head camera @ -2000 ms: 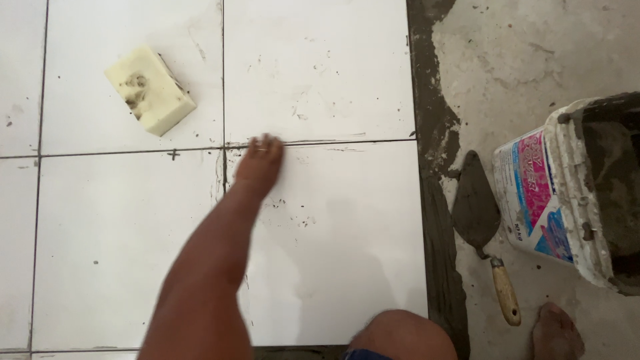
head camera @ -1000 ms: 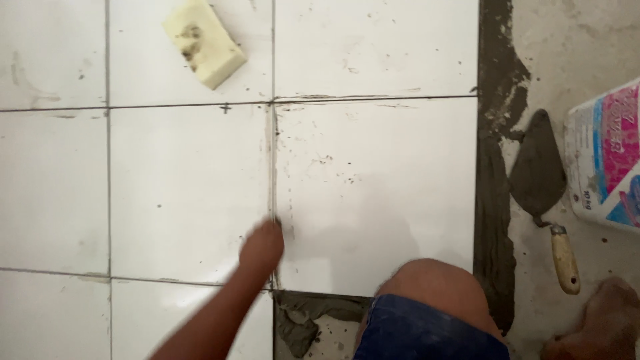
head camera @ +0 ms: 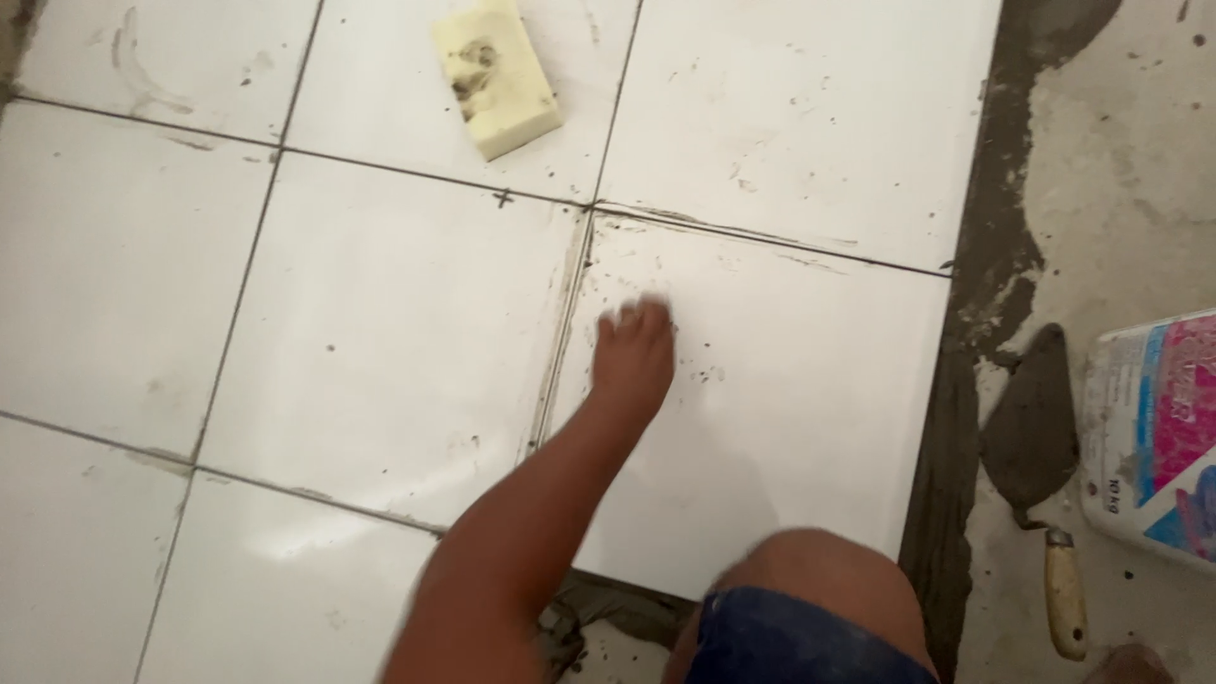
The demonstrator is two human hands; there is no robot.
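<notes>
My left hand (head camera: 635, 351) is blurred, its fingers bent, over the upper left part of a glossy white floor tile (head camera: 817, 418). Whether anything is under the fingers cannot be told. Just left of it runs the joint (head camera: 560, 351) between two tiles, with grey smears along it and crumbs of mortar around. A pale yellow sponge (head camera: 508, 90) with dark stains lies on a tile further up. My right hand is out of view.
A pointed trowel (head camera: 1031, 427) with a wooden handle lies on the rough floor at the right, beside a white plastic bucket (head camera: 1116, 418) with a coloured label. Grey mortar (head camera: 936, 513) borders the tiles. My bent knee (head camera: 826, 570) is at the bottom.
My left hand was at the tile corner, then lower along the joint; now it is over the tile right of the joint. The view has shifted and turned.
</notes>
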